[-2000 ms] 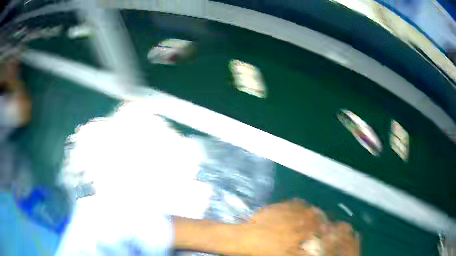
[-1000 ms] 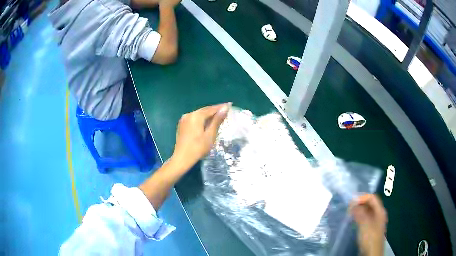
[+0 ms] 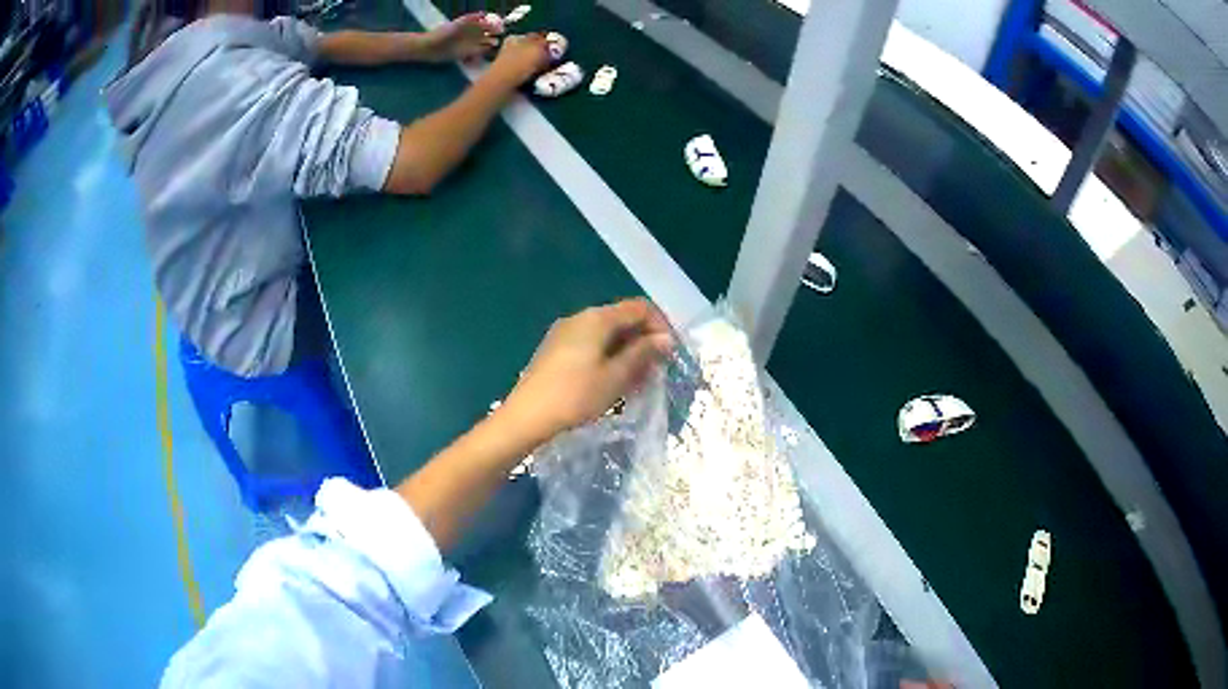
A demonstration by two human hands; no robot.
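A clear plastic parts bag (image 3: 572, 518) lies crinkled on the green bench beside the frame upright. A heap of small white plastic inserts (image 3: 721, 485) shows in it. A white slip (image 3: 738, 660) lies at the near end of the heap. My left hand (image 3: 599, 364) pinches the bag's edge at the far left of the heap, fingers closed on the film. A few loose white pieces show beside my left wrist. Of my right hand (image 3: 929, 684) only a sliver shows at the bottom edge; what it does cannot be told.
The thick white-grey frame upright (image 3: 812, 168) stands beyond the bag. The green conveyor belt (image 3: 943, 323) carries spaced housing shells (image 3: 935, 417) and a white long cover (image 3: 1036, 572). A person in a grey hoodie (image 3: 269, 162) works at the far left, on a blue stool (image 3: 290, 431).
The bag's left film is lifted over the heap and the inserts show more clearly. The slip is lower in view. My right hand has moved down, almost out of the picture.
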